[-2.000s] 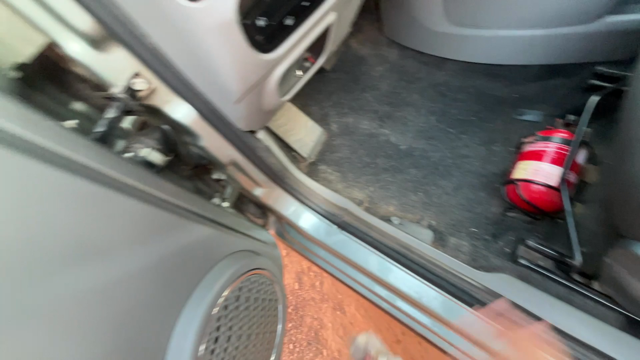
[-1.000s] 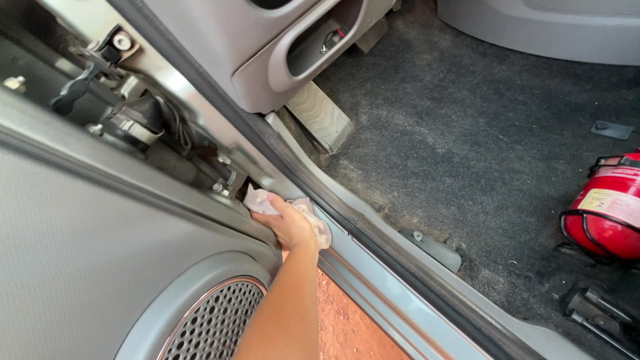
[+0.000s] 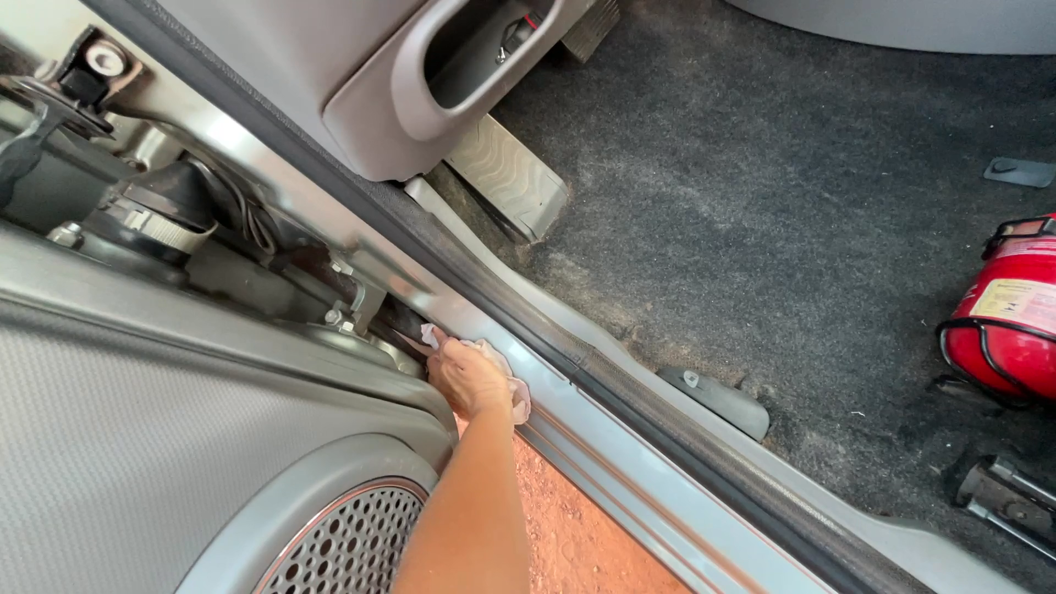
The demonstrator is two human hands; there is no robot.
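Observation:
My right hand (image 3: 470,375) is closed around a crumpled pale cloth or wipe (image 3: 518,396), pressed to the front end of the metallic door sill (image 3: 569,394), low in the gap by the door hinge (image 3: 351,309). The cloth shows on both sides of the fingers; the fingertips are partly hidden. My forearm comes up from the bottom edge, beside the open car door's speaker grille (image 3: 346,540). My left hand is out of view.
The grey door panel (image 3: 190,412) fills the lower left. A black rubber seal (image 3: 577,355) runs along the sill. Inside are a footrest (image 3: 511,177), dusty dark carpet (image 3: 742,190) and a red fire extinguisher (image 3: 1006,313). Reddish ground (image 3: 569,520) shows below the sill.
Two seconds ago a blurred hand was at the lower right; one second ago my right hand was at the sill's front end with the cloth, and it remains there. The view has moved closer.

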